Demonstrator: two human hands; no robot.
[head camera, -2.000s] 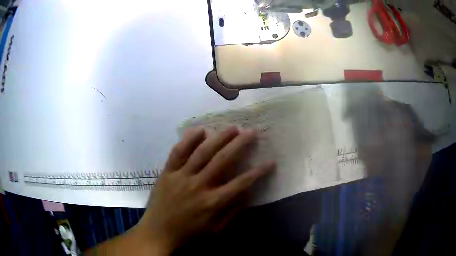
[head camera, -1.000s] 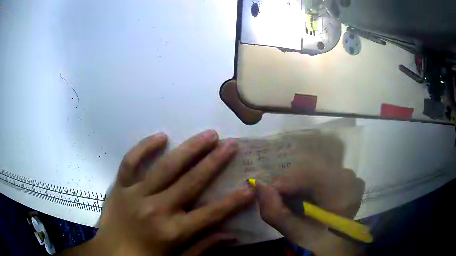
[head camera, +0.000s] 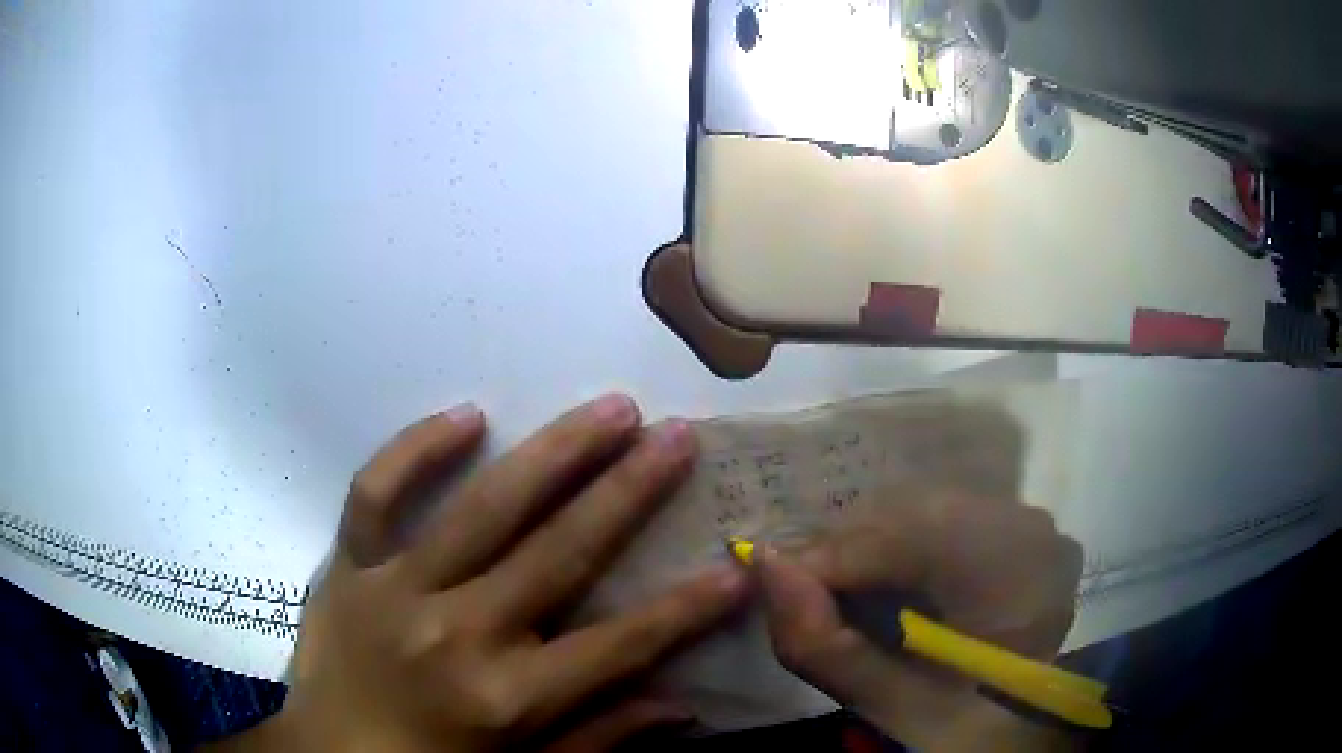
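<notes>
A brownish-grey slip of paper (head camera: 920, 441) with small handwriting lies on the white table's front part. My left hand (head camera: 501, 589) lies flat on the slip's left part, fingers spread, palm down. My right hand (head camera: 913, 589) grips a yellow and black pen (head camera: 1008, 669). The pen's tip touches or is very close to the slip, just below the written rows and beside my left index finger. The slip's lower right part is hidden by my right hand.
The cream machine bed (head camera: 824, 221) with red tape marks (head camera: 1177, 331) and a brown corner piece (head camera: 707, 312) is behind the slip. The dark machine head (head camera: 1177, 59) is at upper right. A printed ruler (head camera: 162, 577) runs along the table's front edge.
Since two seconds ago, my right hand has come left from the table's right side onto the slip with the pen. The view has shifted closer. Over the last second, the hands have barely moved.
</notes>
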